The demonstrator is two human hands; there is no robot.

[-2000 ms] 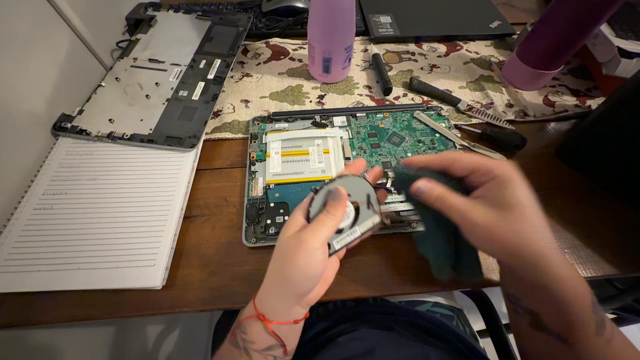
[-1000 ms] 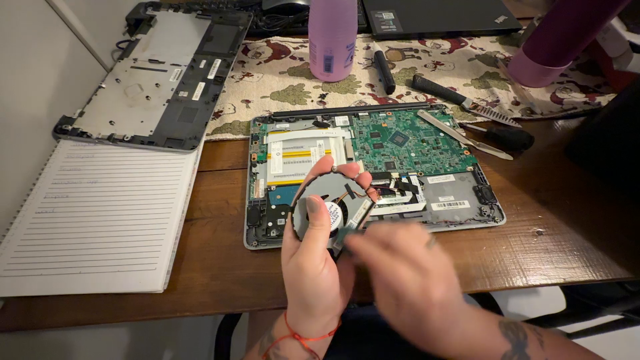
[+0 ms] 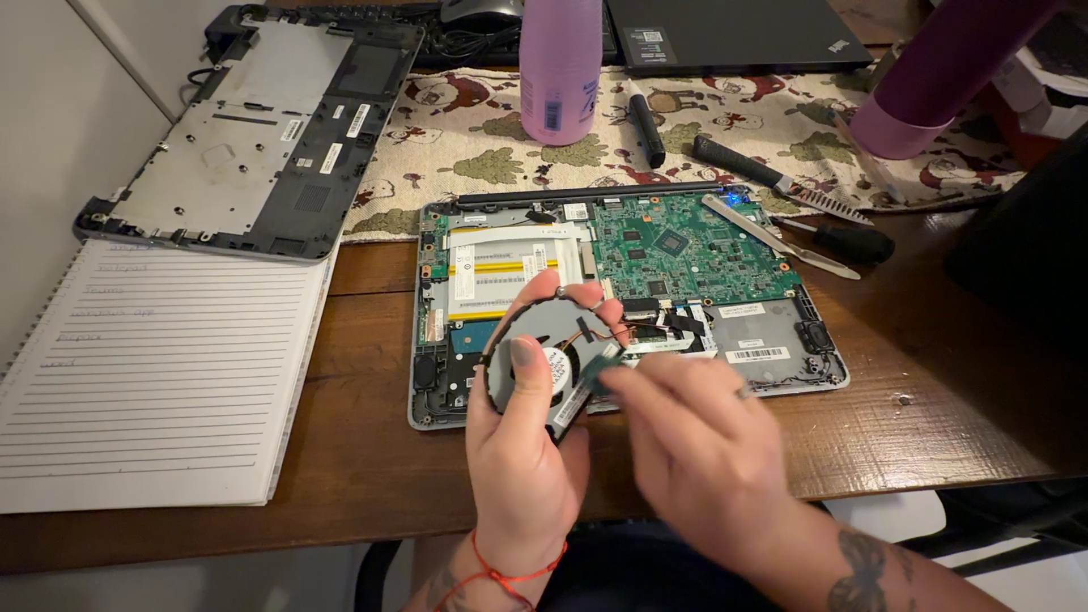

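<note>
My left hand [image 3: 527, 442] holds a laptop cooling fan [image 3: 518, 331], its thumb across the face and its fingers behind the rim. Thin wires run over the fan's upper right. My right hand [image 3: 714, 442] is slightly blurred and pinches a dark green cloth [image 3: 602, 371], which touches the fan's right edge; most of the cloth is hidden in the fist. Behind both hands lies an opened laptop [image 3: 820, 361], with a green circuit board [image 3: 654, 246] at its upper right and a white-and-yellow battery [image 3: 501, 276] at its upper left. A small blue light glows at the board's top edge.
A laptop bottom cover [image 3: 297, 187] overlaps a lined notebook [image 3: 153, 374] at left. Metal tweezers [image 3: 756, 229] rest across the board's corner, beside a screwdriver [image 3: 850, 242] and a black-handled comb-like tool [image 3: 748, 166]. Behind stand a pink bottle [image 3: 559, 76], a black marker [image 3: 648, 132] and a closed laptop [image 3: 731, 38].
The cloth hung loose from my right hand beside the fan two seconds ago; now it is bunched in the fingers against the fan. My left hand still holds the fan.
</note>
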